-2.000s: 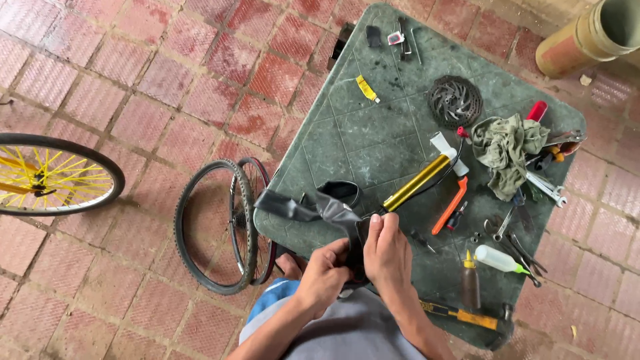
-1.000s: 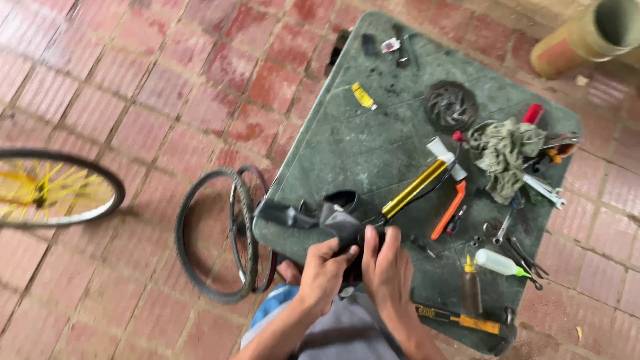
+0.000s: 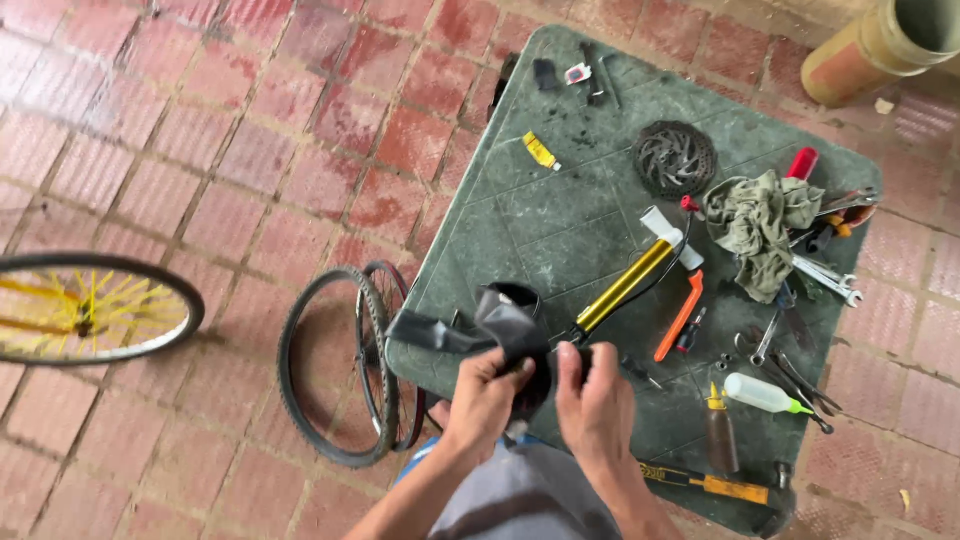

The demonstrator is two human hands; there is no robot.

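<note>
A black rubber inner tube (image 3: 435, 334) lies folded over the near left corner of the green table (image 3: 555, 217). My left hand (image 3: 487, 397) grips it with thumb and fingers. Beside it, a small gap apart, my right hand (image 3: 596, 394) is closed on another dark part of the tube. The palms and the tube's lower part are partly hidden. Just beyond my right hand rests a gold floor or hand pump (image 3: 626, 289) with a white handle and a black hose. An orange-handled tool (image 3: 680, 315) is to the pump's right.
Around the table lie a brake disc (image 3: 675, 159), a rag (image 3: 757, 225), wrenches (image 3: 825, 277), a yellow tube (image 3: 540, 151), two bottles (image 3: 757, 391) (image 3: 721, 435) and a hammer (image 3: 720, 484). On the tiled floor are bicycle wheels (image 3: 289, 367) and a large cylindrical container (image 3: 862, 60).
My hands have shifted a little along the inner tube, and its folds near my left hand have changed shape. Both hands still hold it.
</note>
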